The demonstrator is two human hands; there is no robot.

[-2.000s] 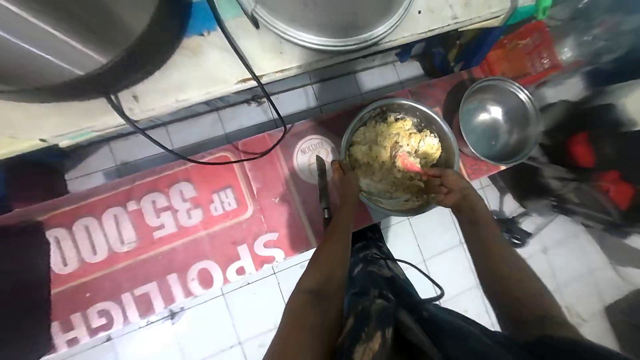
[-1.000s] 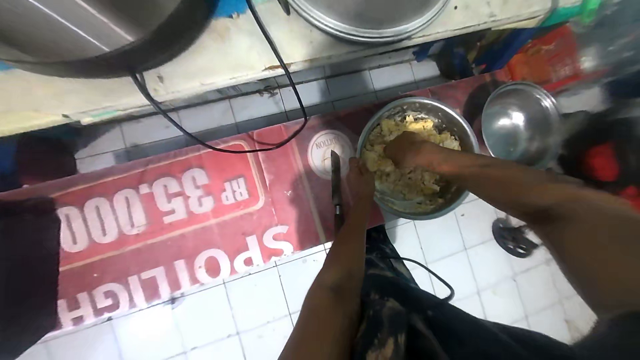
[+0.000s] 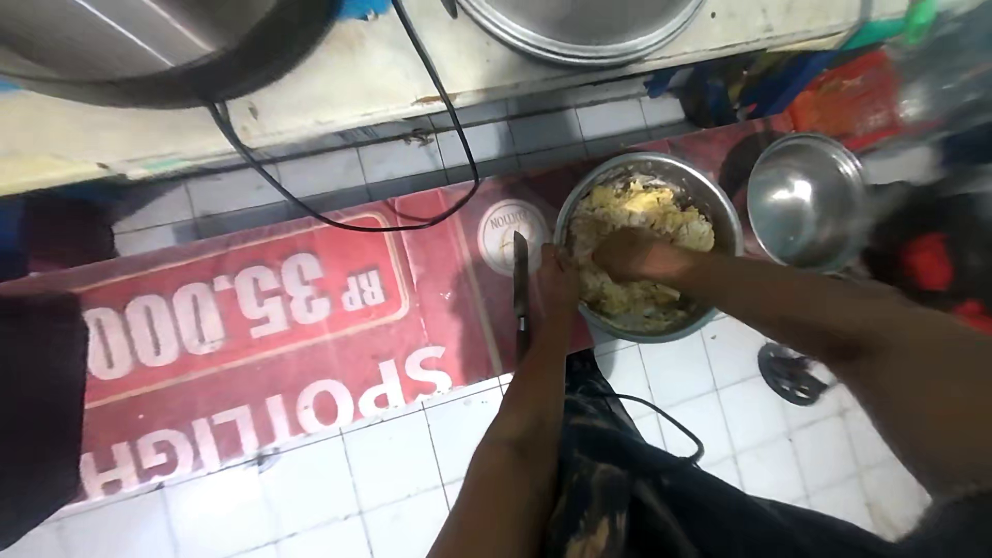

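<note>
A large metal bowl [image 3: 728, 225] holds a lumpy, pale yellow dough-like mixture [image 3: 682, 225] with a brighter yellow patch near the top. My right hand [image 3: 632, 254] reaches in from the right and presses into the left part of the mixture; its fingers are hidden in or behind it. At the bowl's left rim is my left hand [image 3: 559, 271], gripping the edge, with the thumb and fingers only partly visible. Just left of that hand a knife [image 3: 521, 271] lies on the red printed sheet [image 3: 434, 318], its blade pointing away from me.
An empty metal bowl [image 3: 806, 198] stands to the right. Beyond the red sheet runs a pale counter [image 3: 372, 101] with a big metal pot [image 3: 256, 62] and a round metal lid or tray [image 3: 581, 31]. A black cable [image 3: 465, 147] loops down over the sheet. White floor tiles [image 3: 380, 465] lie below.
Two seconds ago my right hand was at the bowl's right side near a reddish item; since then it has moved left into the mixture. My left hand stays at the left rim.
</note>
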